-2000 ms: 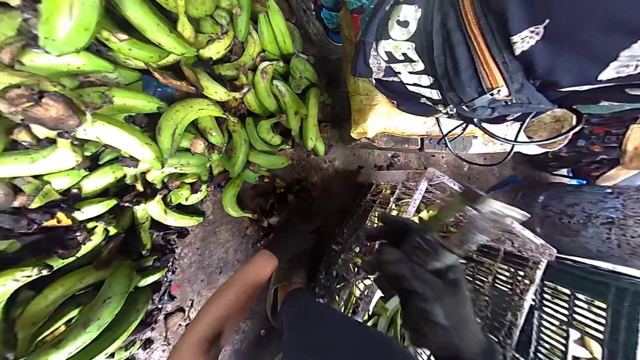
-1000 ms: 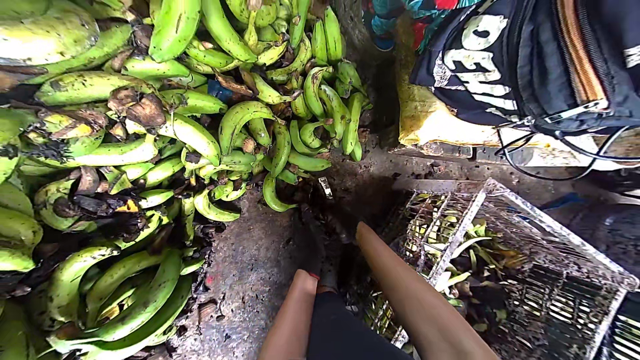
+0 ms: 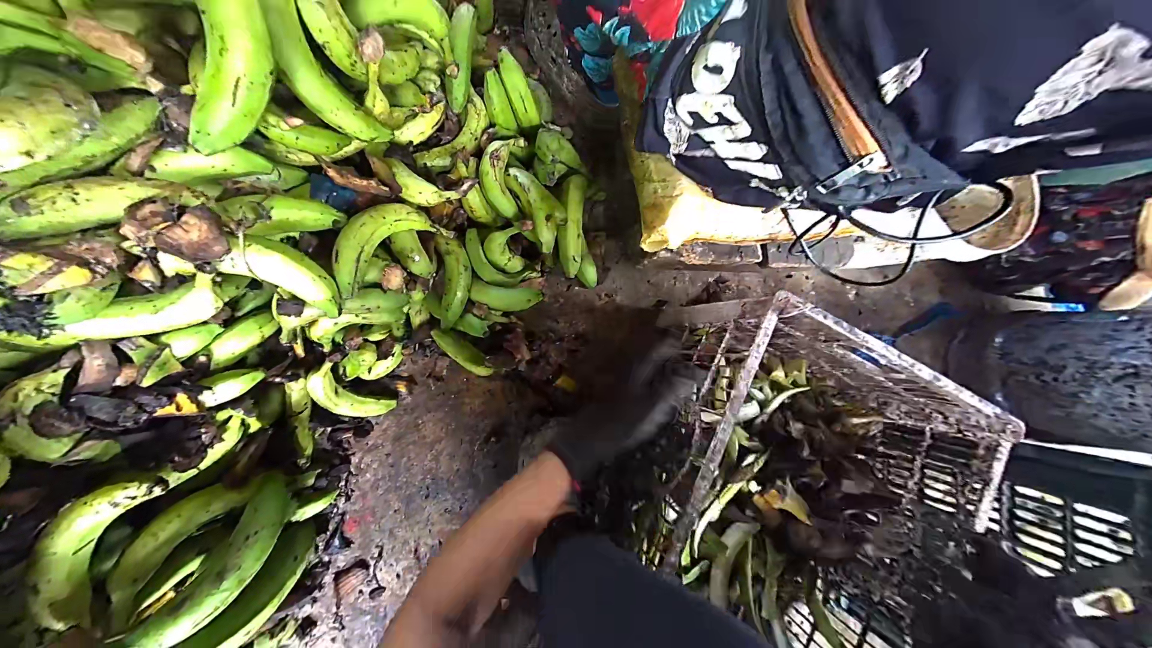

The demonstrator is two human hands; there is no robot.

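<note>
My left hand (image 3: pixel 621 396), in a dark glove, is motion-blurred beside the near rim of a dirty plastic crate (image 3: pixel 733 418). Its fingers are smeared, so anything held does not show. Green plantains (image 3: pixel 382 234) lie heaped on the left, some in clusters, with brown stalk ends and dark scraps among them. Inside the crate are cut green stalks or peel pieces (image 3: pixel 738 549) and brown, withered bits. A dark blurred shape at the lower right, over the crates, may be my gloved right hand; its fingers and any hold cannot be made out.
Wet, littered floor (image 3: pixel 432 450) shows between the heap and the crate. Beyond the crate lie a black bag (image 3: pixel 765 117) with a looping cord and a yellow sack (image 3: pixel 661 207). A dark green crate (image 3: pixel 1071 517) stands at the right, near a dark rounded container (image 3: pixel 1053 378).
Both forearms reached toward the floor beside the heap one second ago. Now the right forearm has left that spot, and my left hand is nearer the crate's rim.
</note>
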